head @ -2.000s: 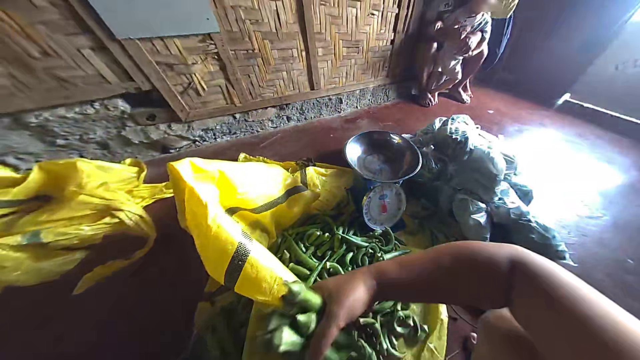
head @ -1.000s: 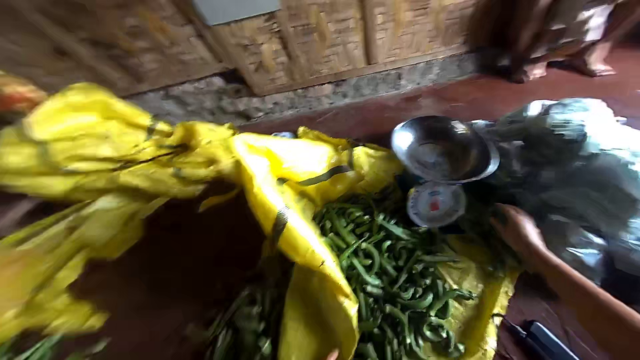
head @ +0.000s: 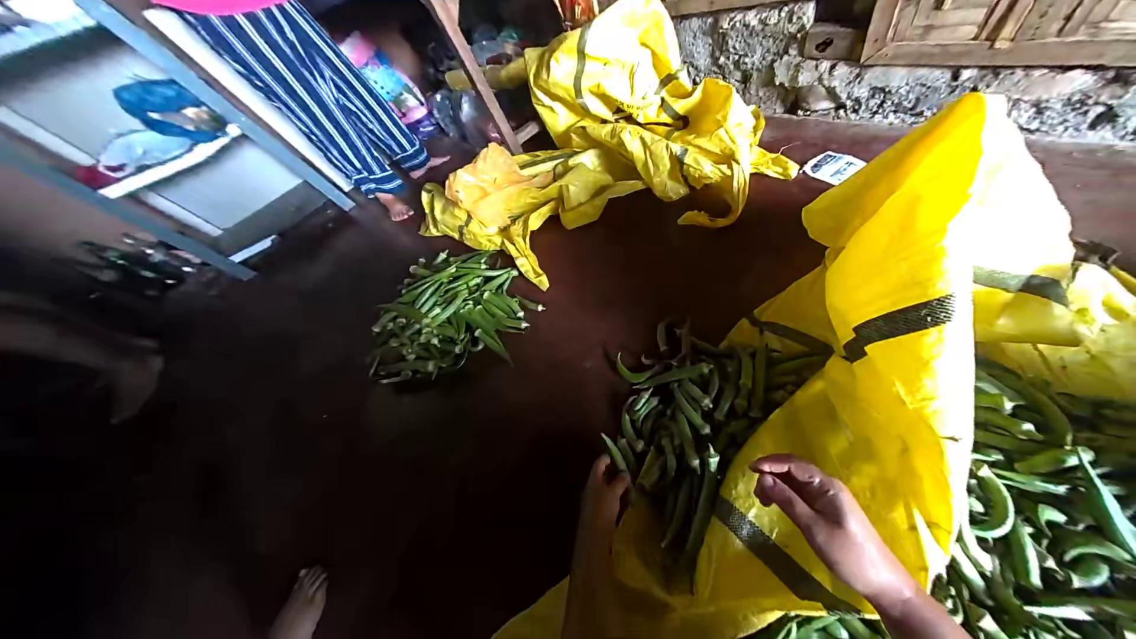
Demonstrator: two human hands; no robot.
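My right hand (head: 821,519) hangs beside the yellow woven sack (head: 896,390), its fingers loosely bent and apart, with nothing seen between them. Left of the sack, long green okra pods (head: 692,417) lie piled on the floor and against its edge. Many curved green pods (head: 1021,515) fill the lower right, beyond the sack's raised side. A separate okra pile (head: 448,315) rests on the dark red floor near the middle. My left hand is out of view.
Crumpled yellow sacks (head: 639,133) lie at the back near a white packet (head: 834,167). A person in striped trousers (head: 293,80) stands by a shelf unit (head: 173,169). Bare feet show at the pods' edge (head: 608,488) and at the bottom (head: 306,595).
The view has swung far to the left, so the metal-bowl scale is no longer seen. My right hand, over by the scale one second ago, is now beside the yellow sack.
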